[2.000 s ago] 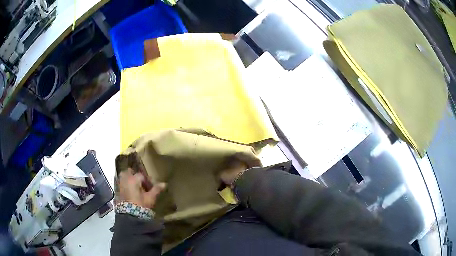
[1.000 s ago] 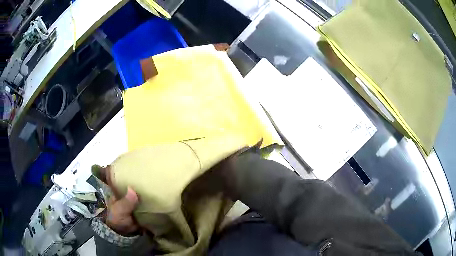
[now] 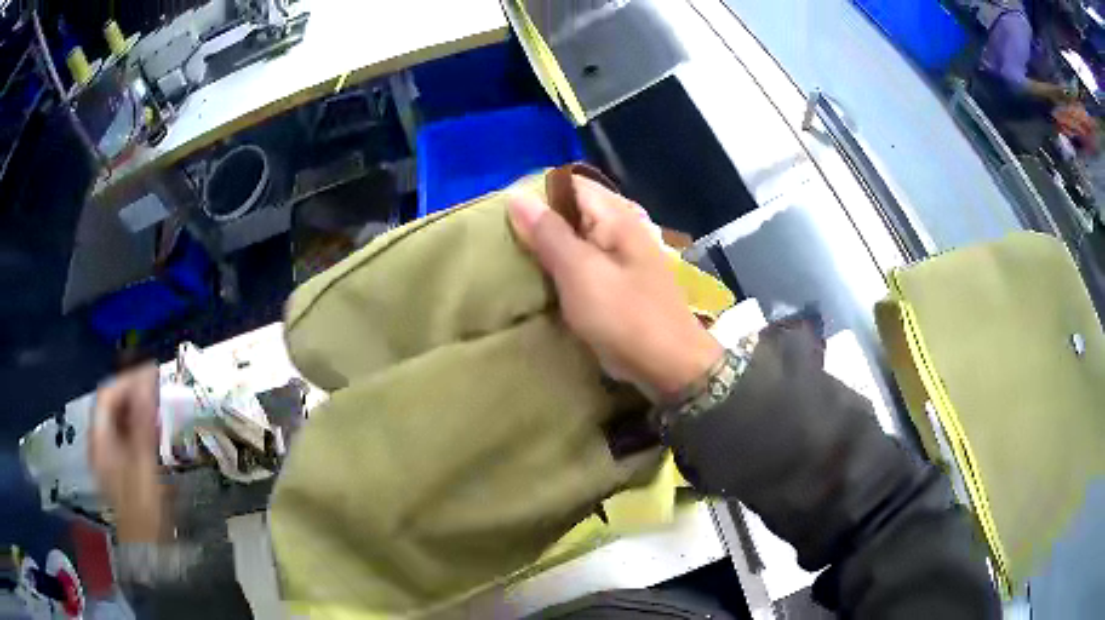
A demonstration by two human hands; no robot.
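Observation:
A khaki bag body (image 3: 448,448) with a yellow edge along its bottom is held up in front of me, tilted, over the table. My right hand (image 3: 624,279) grips its upper corner at a brown tab (image 3: 565,196). My left hand (image 3: 127,442) is off to the left, blurred and apart from the bag; its fingers cannot be made out clearly. Parts of a yellow panel (image 3: 697,286) show behind my right hand and below the bag.
Folded khaki bag bodies (image 3: 1006,363) with yellow edges lie on the right. A blue bin (image 3: 485,151) stands behind the bag. A sewing machine (image 3: 200,42) is at the upper left. White pieces (image 3: 212,412) lie at the left. A person (image 3: 1008,55) is at the far upper right.
The bag body was turned and lifted, showing its smooth khaki outside. My right hand moved up to its corner. My left hand let go and moved left. The view shifted.

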